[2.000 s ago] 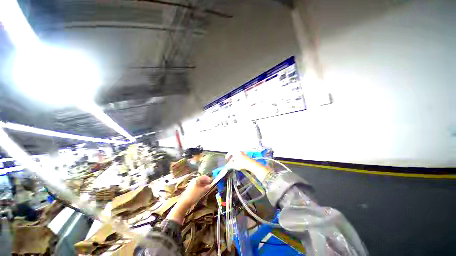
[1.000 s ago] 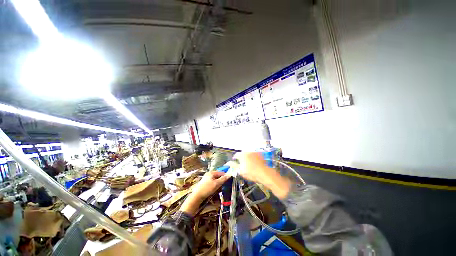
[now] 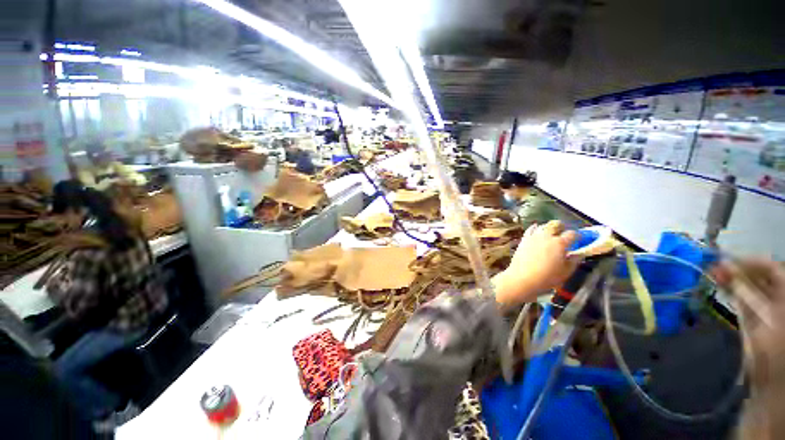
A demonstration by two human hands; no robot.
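Observation:
A blue upright device [image 3: 676, 279] with looped clear tubing [image 3: 613, 335] stands at the right. My left hand [image 3: 538, 258] is at a blue-and-white top piece [image 3: 594, 241], its fingers curled over the piece's left end. A pale yellowish strip [image 3: 639, 292] hangs below that piece. My right hand [image 3: 757, 288] is blurred and cut off by the right edge, beside the tubing; whether it holds anything cannot be told. A grey sleeve covers my left forearm.
A long white table [image 3: 258, 344] holds brown bag pieces [image 3: 374, 268], a red-black leopard-print bundle [image 3: 320, 365] and a small bottle or can [image 3: 220, 406]. A person in plaid [image 3: 108, 275] sits at left; another person [image 3: 529, 202] is beyond the table. A clear tube [image 3: 460, 215] crosses the view.
The view has swung left and down, showing more table. My right hand has moved away from my left, out to the right edge. My left hand remains at the blue top piece.

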